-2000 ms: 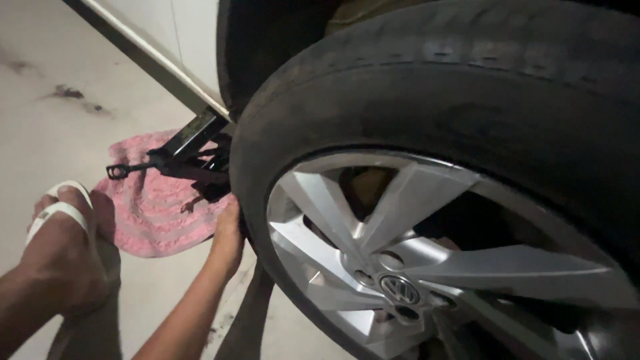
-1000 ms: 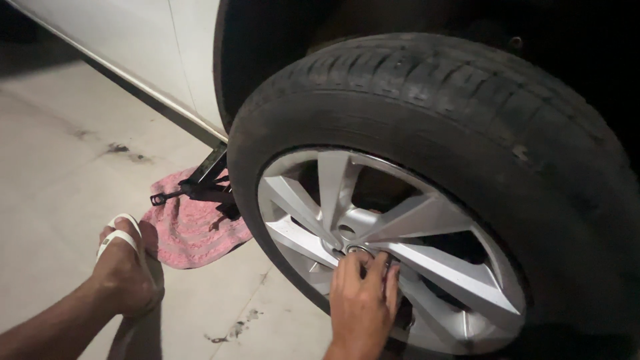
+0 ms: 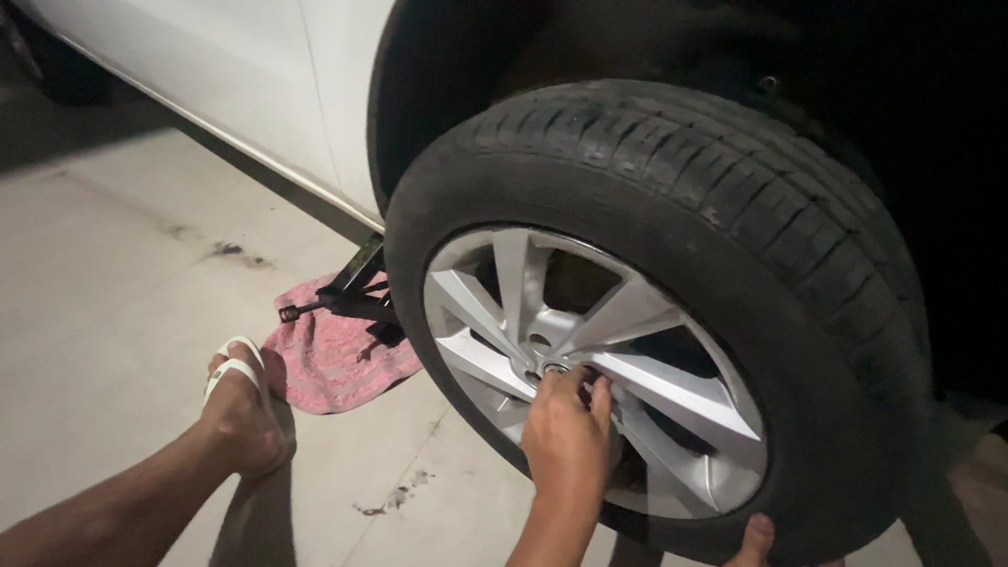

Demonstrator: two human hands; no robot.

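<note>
My left hand [image 3: 568, 429] reaches to the hub of a silver alloy wheel [image 3: 638, 327], its fingertips and thumb bent at the centre, by the bolt holes. Whether a small part is between them is hidden. At the bottom edge, my right hand [image 3: 756, 543] is only partly in view, its thumb against the lower sidewall of the black tyre [image 3: 669, 213] and the rest mostly hidden. The wheel stands upright in the dark wheel arch of a white car [image 3: 236, 71]. Left of the tyre, a black scissor jack [image 3: 358, 291] stands under the car's sill.
A pink cloth mat [image 3: 335, 362] lies beneath the jack on the pale floor, which has dark marks. Beside the mat is a foot in a white flip-flop [image 3: 236, 370]. Another tyre [image 3: 71, 79] shows in shadow at the upper left.
My left hand has gone from the tyre's lower left edge to the wheel hub. My right hand now shows at the bottom of the tyre. The view has shifted.
</note>
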